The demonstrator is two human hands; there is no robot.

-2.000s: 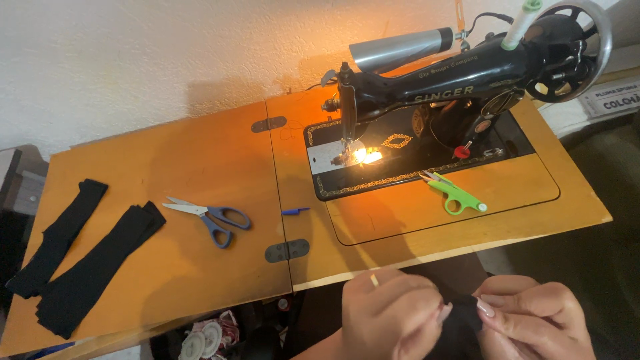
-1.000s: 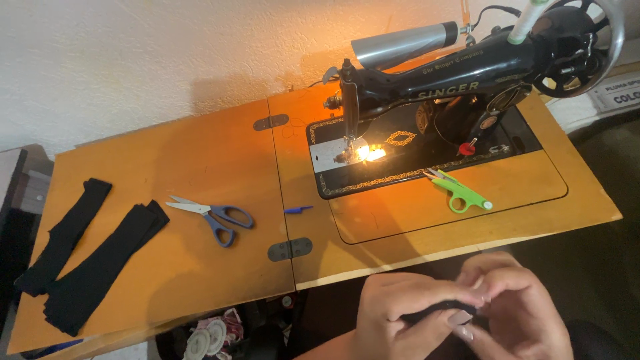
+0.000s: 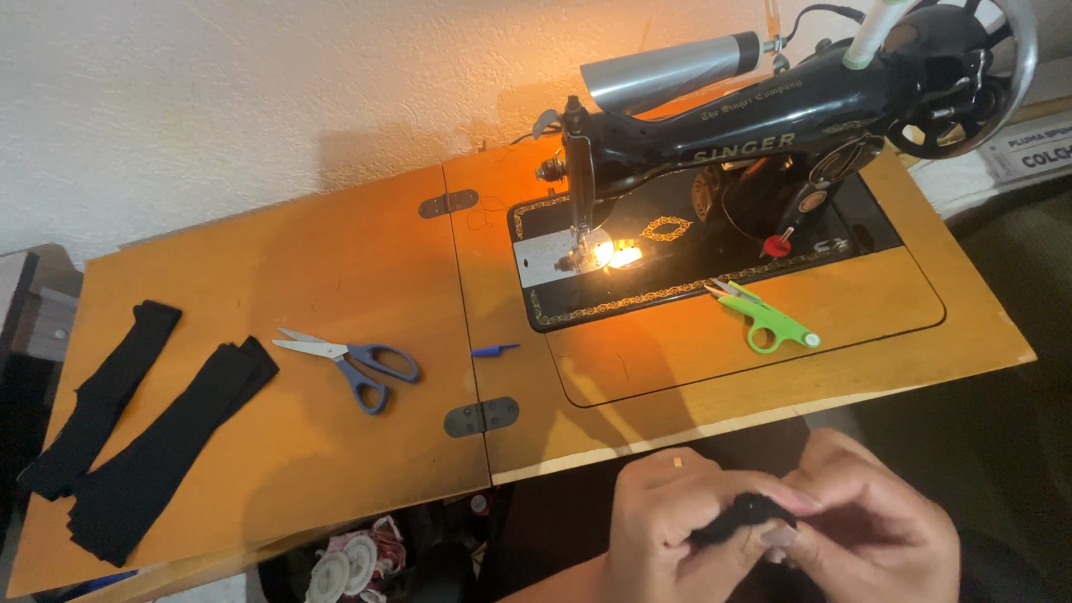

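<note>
Just off the table's front edge, at the lower right, my left hand and my right hand meet around a small piece of black fabric. Both hands pinch it between thumbs and fingers; part of it is hidden by them. Beyond them stands a black Singer sewing machine with its lamp lit over the needle area. Green thread snips lie in front of its bed. Scissors with blue handles lie partly spread on the left half of the table, beside a blue pen cap.
Strips of black fabric and another black piece lie at the left of the wooden table. A container below the table's front edge holds white spools. A textured wall rises behind the table.
My hands have drawn closer together around the black fabric, which was held between the fingertips two seconds ago. The scissors, snips and fabric strips lie as before.
</note>
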